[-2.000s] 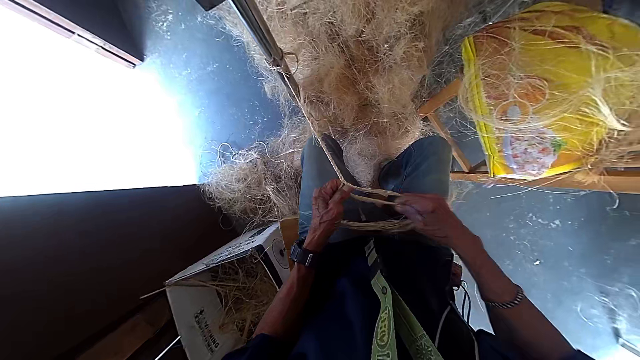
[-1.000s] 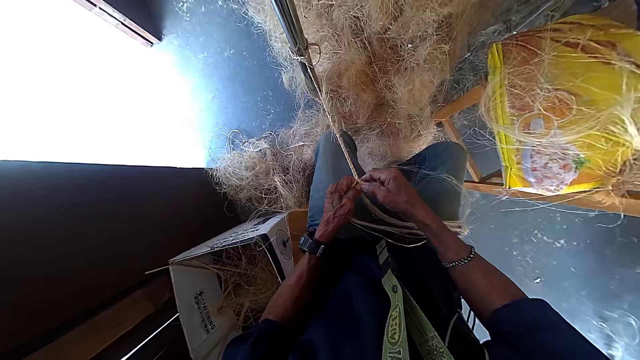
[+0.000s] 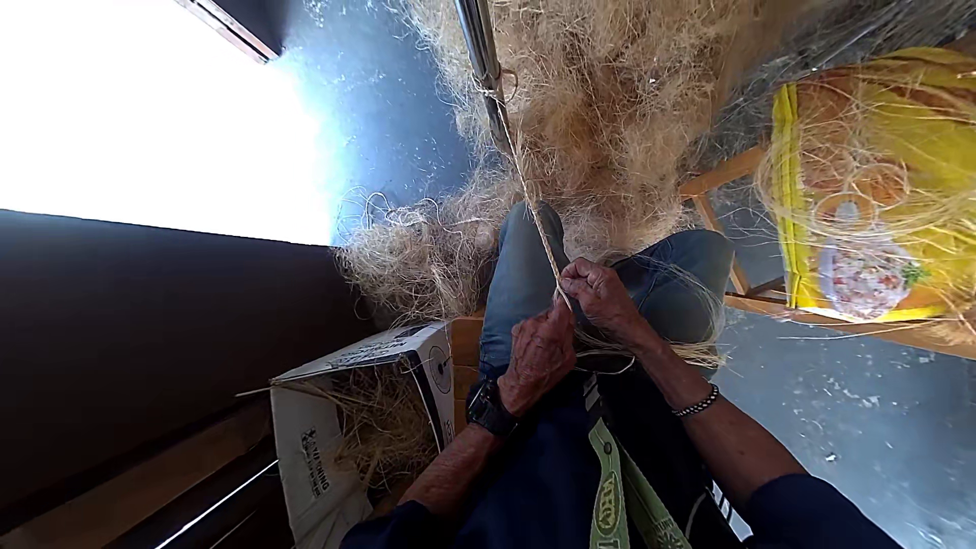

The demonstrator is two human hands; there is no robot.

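Note:
A thin cord of twisted plant fibre (image 3: pixel 543 229) runs taut from a metal pole (image 3: pixel 482 65), where a loop ties it, down to my hands above my lap. My left hand (image 3: pixel 540 354), below a black wristwatch, pinches the cord's lower end. Just above and to the right, my right hand (image 3: pixel 604 299) has its fingers closed on the same cord, touching or nearly touching the left fingertips. Loose pale fibre strands (image 3: pixel 671 352) trail from under my right hand across my right thigh. The fingertips partly hide the strands between them.
A big heap of tangled fibre (image 3: pixel 602 99) covers the floor ahead. At left stands an open cardboard box (image 3: pixel 305 457) with fibre inside. A yellow printed bag (image 3: pixel 785 198) with loose strands lies on a wooden frame (image 3: pixel 862 324) at right. A green lanyard (image 3: pixel 606 473) hangs over my lap.
Two seconds ago my hands were apart with strands spread between them. They have come together on the cord, and the loose strands now lie over my right thigh.

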